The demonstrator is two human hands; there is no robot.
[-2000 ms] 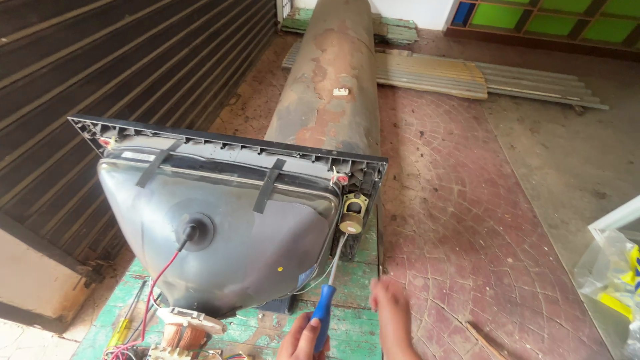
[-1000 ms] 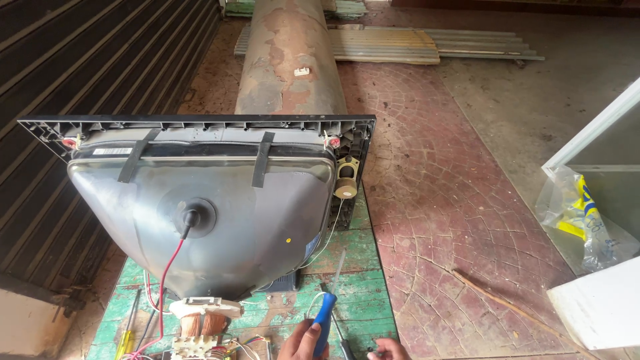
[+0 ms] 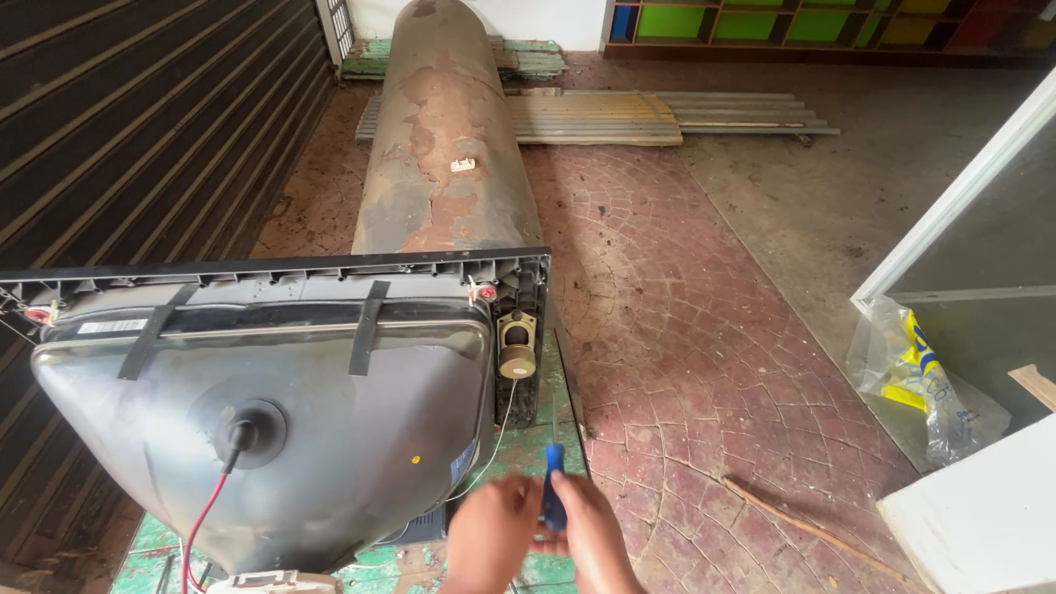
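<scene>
My right hand (image 3: 592, 524) holds a blue-handled screwdriver (image 3: 554, 488), thumb along the handle, shaft pointing away from me. Close on its left is my left hand (image 3: 493, 528), blurred, fingers curled near the handle; whether it grips anything cannot be seen. Left of both hands lies a cathode ray tube (image 3: 346, 437) in a black plastic TV front frame (image 3: 528, 276), with a red anode wire (image 3: 205, 520). A small speaker (image 3: 517, 346) sits at the frame's right side, a thin white wire running down from it.
A green weathered wooden surface (image 3: 549, 569) is beneath the TV parts. Behind stands a large rusty cylinder (image 3: 450, 107). A stick (image 3: 817, 532) lies on the red paved floor, right of my hands. Farther right are a clear plastic bag (image 3: 932, 379) and a white-framed panel (image 3: 961, 194).
The screwdriver was in my left hand in the earlier frames; now it is in my right. My hands have come together around it. Its tip was by the speaker two seconds ago.
</scene>
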